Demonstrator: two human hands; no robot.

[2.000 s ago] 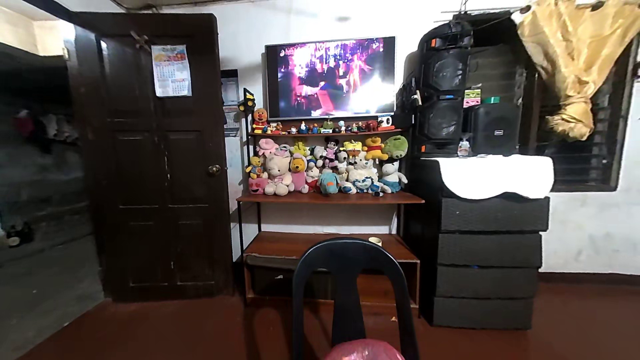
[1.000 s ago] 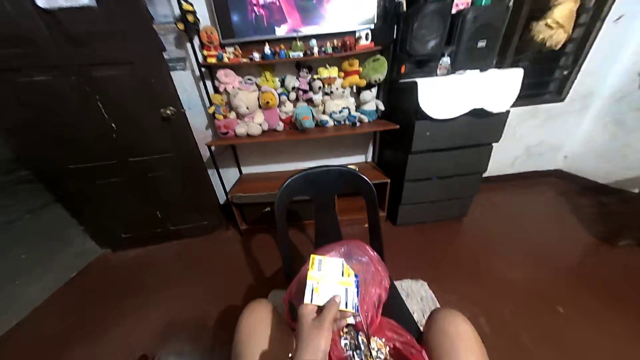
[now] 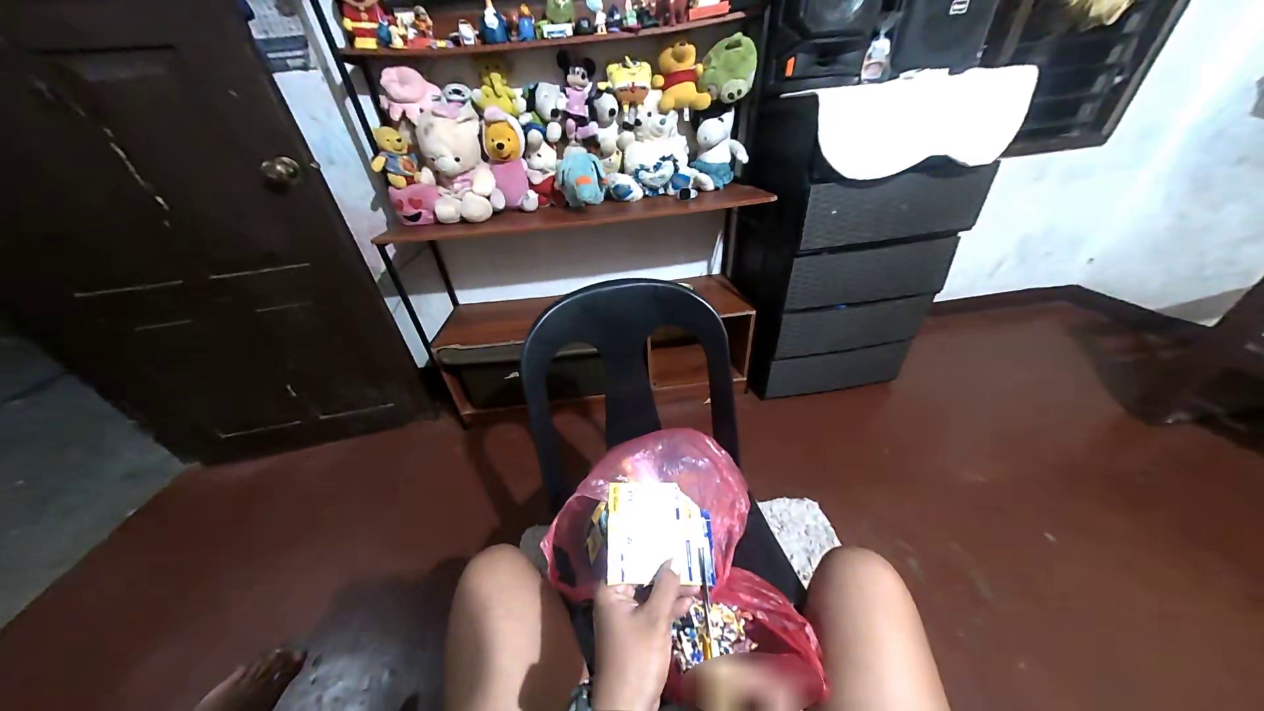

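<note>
My left hand [image 3: 635, 627] holds a white, yellow and blue printed card or flattened carton [image 3: 647, 533], thumb on its lower edge. At the card's right edge stands a thin, dark, blade-like tool [image 3: 707, 617]. My right hand [image 3: 746, 681] is a blur at the bottom, below that tool; its grip cannot be made out. Behind the card, an open pink plastic bag [image 3: 696, 459] rests on the seat of a black plastic chair [image 3: 632, 296]. A second pink bag [image 3: 790, 622], nearer me, holds many small cut-looking multicoloured pieces [image 3: 726, 627].
My knees flank the chair. Ahead stand a wooden shelf [image 3: 592, 214] with stuffed toys [image 3: 504, 158] and a black drawer unit [image 3: 879, 267] with a white cloth [image 3: 918, 118]. A dark door [image 3: 197, 247] is at the left. A bare foot [image 3: 257, 681] shows lower left.
The view has tilted down from the screen and shelves. My left hand with the card came into view by one second ago; the blurred right hand has since appeared at the bottom.
</note>
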